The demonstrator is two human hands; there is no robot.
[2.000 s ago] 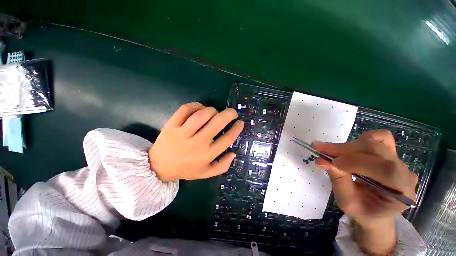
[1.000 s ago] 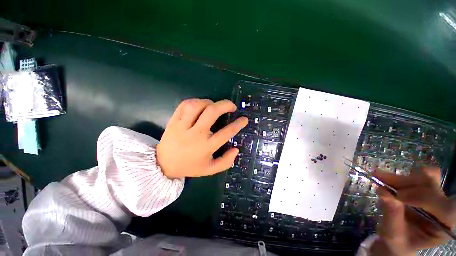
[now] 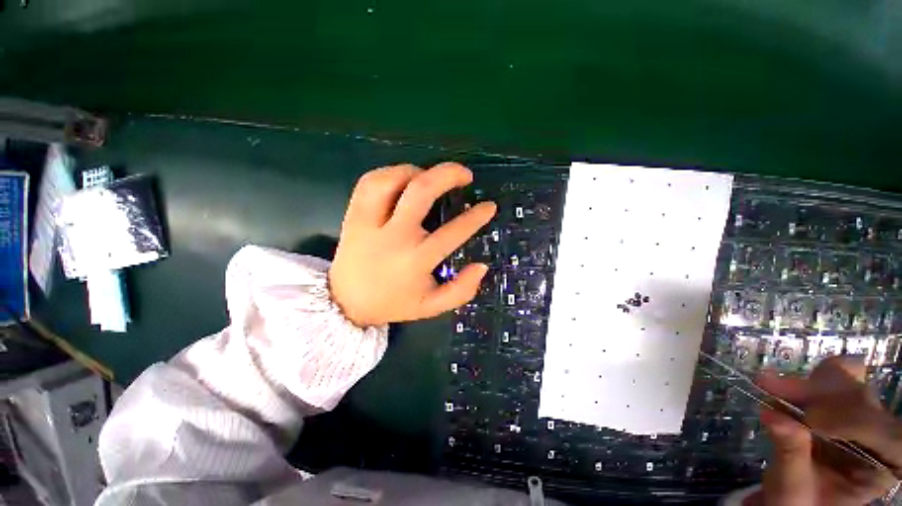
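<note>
A clear blister tray (image 3: pixel 502 395) with rows of small dark modules lies on the green bench. A white sheet (image 3: pixel 603 366) with a grid of faint dots lies across it. A loose cluster of tiny black pieces (image 3: pixel 634 301) sits on the sheet. My left hand (image 3: pixel 405 247) rests with spread fingers on the tray's left edge and holds nothing that shows. My right hand (image 3: pixel 841 430), blurred at the lower right, holds thin tweezers (image 3: pixel 766 395); their tips are over the tray just right of the sheet. I cannot tell whether the tips hold a piece.
At the far left, a silvery bag (image 3: pixel 117 227) lies over pale blue and white slips. A blue item (image 3: pixel 14 245) stands at the left edge, with a grey box-like object (image 3: pixel 74 425) below it. A seam crosses the bench behind the tray.
My right hand with the tweezers has moved from over the black pieces to the right, off the sheet. The view has shifted, showing more at the left. My left hand stays on the tray's edge.
</note>
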